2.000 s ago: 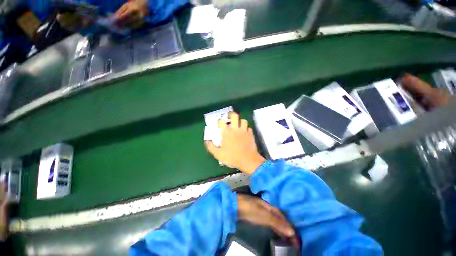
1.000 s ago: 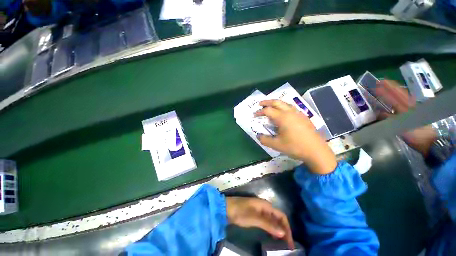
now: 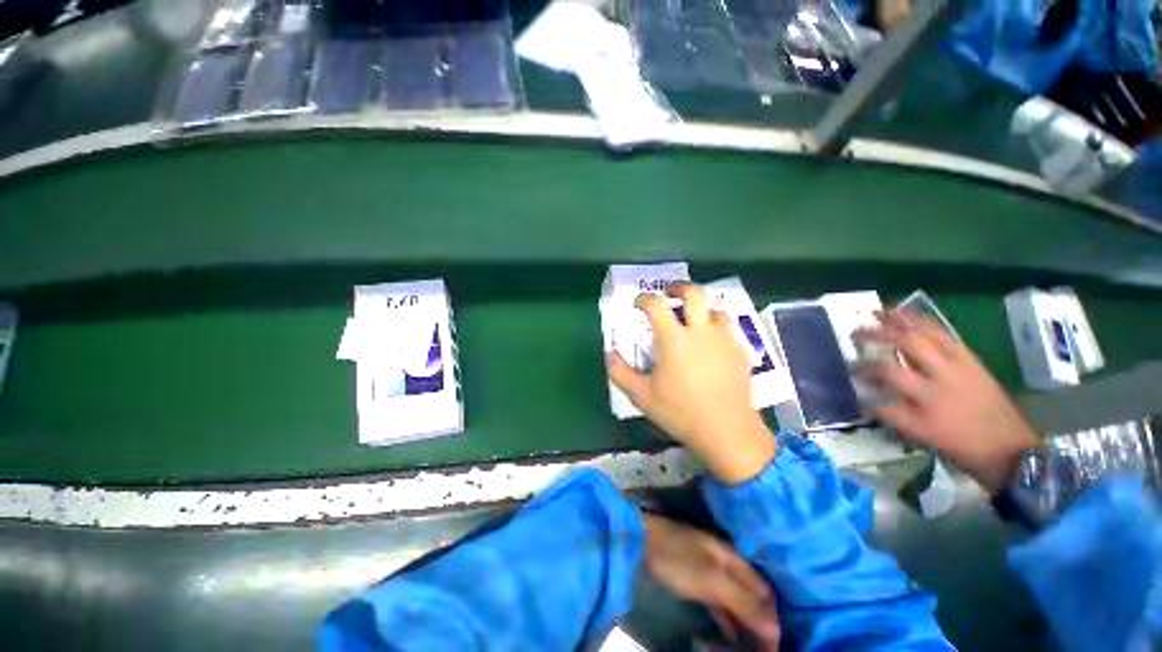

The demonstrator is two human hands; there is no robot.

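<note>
My right hand (image 3: 698, 382) lies over a white phone box (image 3: 633, 283) on the green belt, thumb at its left side and fingers across its top. Its palm hides part of the box. My left hand (image 3: 705, 573) is low in the picture, bent down at the bench edge, partly covered by my right sleeve; what its fingers touch is hidden. Another white phone box (image 3: 405, 414) lies flat to the left with a white slip (image 3: 370, 339) across it. Right of my right hand are a tilted phone box (image 3: 754, 334) and an open box base with a dark phone (image 3: 818, 366).
Another person's hand (image 3: 937, 392) is over boxes at the right. Two upright boxes (image 3: 1047, 338) are beyond it. The chipped white rail (image 3: 255, 504) borders the belt. Across the belt are clear phone trays (image 3: 414, 64), white sheets (image 3: 612, 77) and a slanting metal post (image 3: 879, 79).
The view has shifted and turned. The box under my right hand was tilted a second ago and now lies straighter. The other person's hand has moved left onto the boxes.
</note>
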